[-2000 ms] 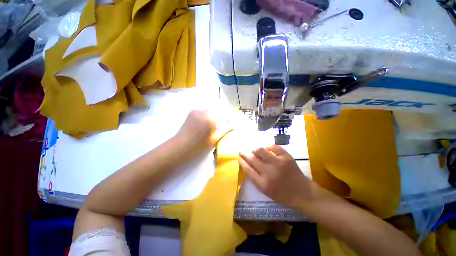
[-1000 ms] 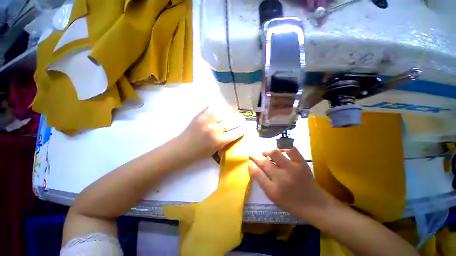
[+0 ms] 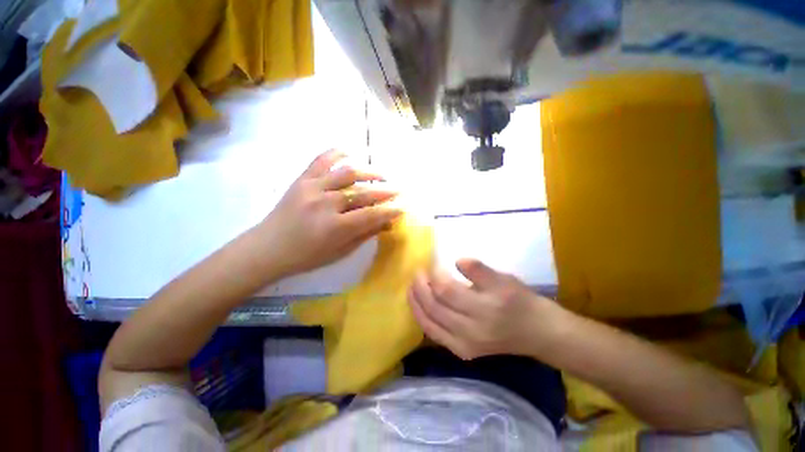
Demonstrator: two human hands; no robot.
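A mustard-yellow cut panel (image 3: 375,305) lies in front of the needle area and hangs over the table's front edge. My left hand (image 3: 331,212) lies on its upper left side, fingers pointing right, fingertips in the glare. My right hand (image 3: 472,309) is at its right side, fingertips on the cloth near the front edge. The sewing machine head (image 3: 521,53) is blurred above, with small dark metal parts (image 3: 486,157) under it. The presser foot and needle are not clearly visible. Both hands are bare.
A crumpled heap of yellow pieces (image 3: 132,163) lies at the table's left rear. Stacked yellow panels (image 3: 635,199) lie right of the needle area. More yellow cloth (image 3: 609,402) is low at the right. The table edge (image 3: 265,311) has a measuring strip.
The view has tilted, so the machine head sits higher and the wearer's lap shows. The right hand is farther from the machine parts. The right stack's folded-back panel now lies flat.
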